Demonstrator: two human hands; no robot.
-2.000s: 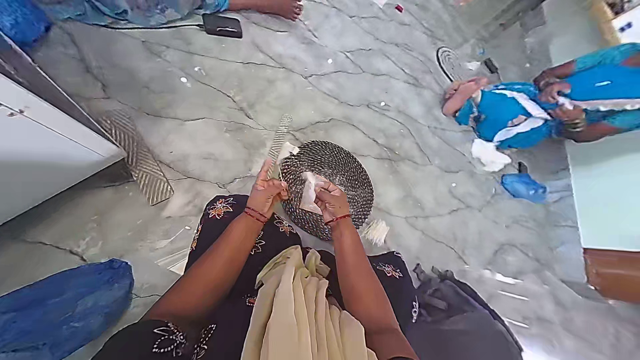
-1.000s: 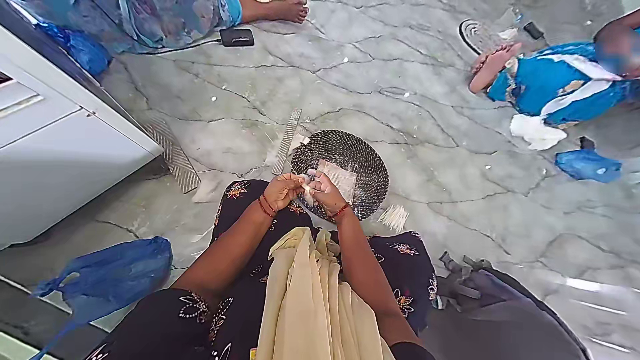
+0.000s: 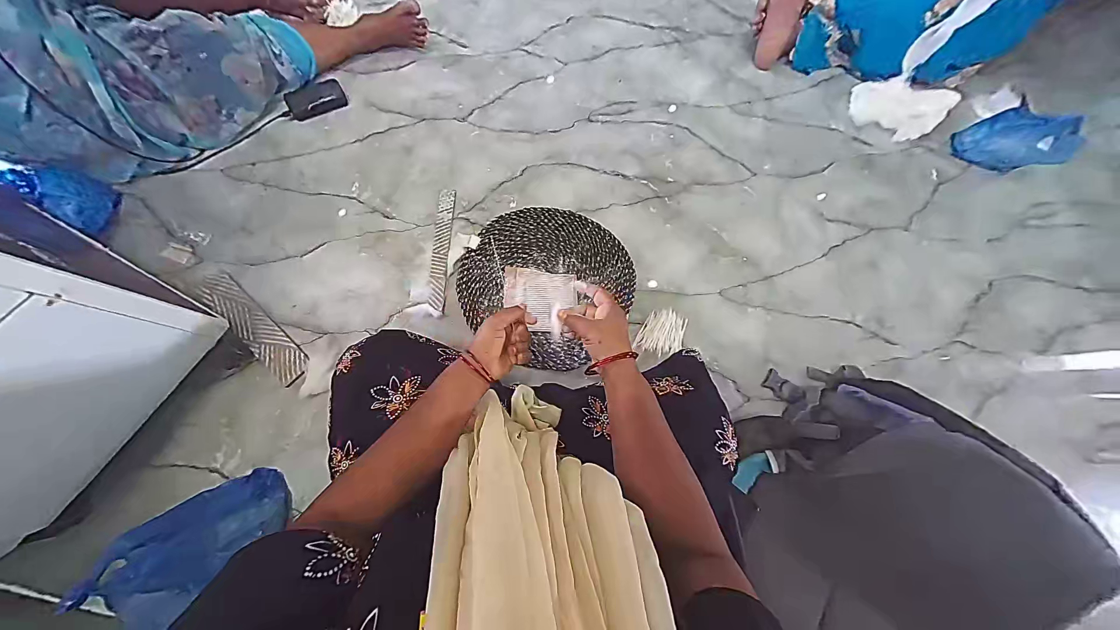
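A flat rectangular piece with fine pale ridges lies on a round black-and-white woven pad on the floor. My left hand is at the piece's lower left corner with its fingers curled; whether it grips anything is unclear. My right hand is at the lower right side, thumb and finger pinched on a small whitish bit too blurred to name. A bundle of thin pale sticks lies just right of the pad. A narrow patterned strip lies to its left.
A wider striped strip lies by the white cabinet. Blue plastic bags lie at lower left and upper right. A black device with a cable is near one person's leg. Another person's foot shows at top right. Grey fabric lies at right.
My hands, close together one second ago, are now apart at the lower corners of the ridged piece. Two seconds ago, my right hand held a pale piece above the pad. The view has shifted.
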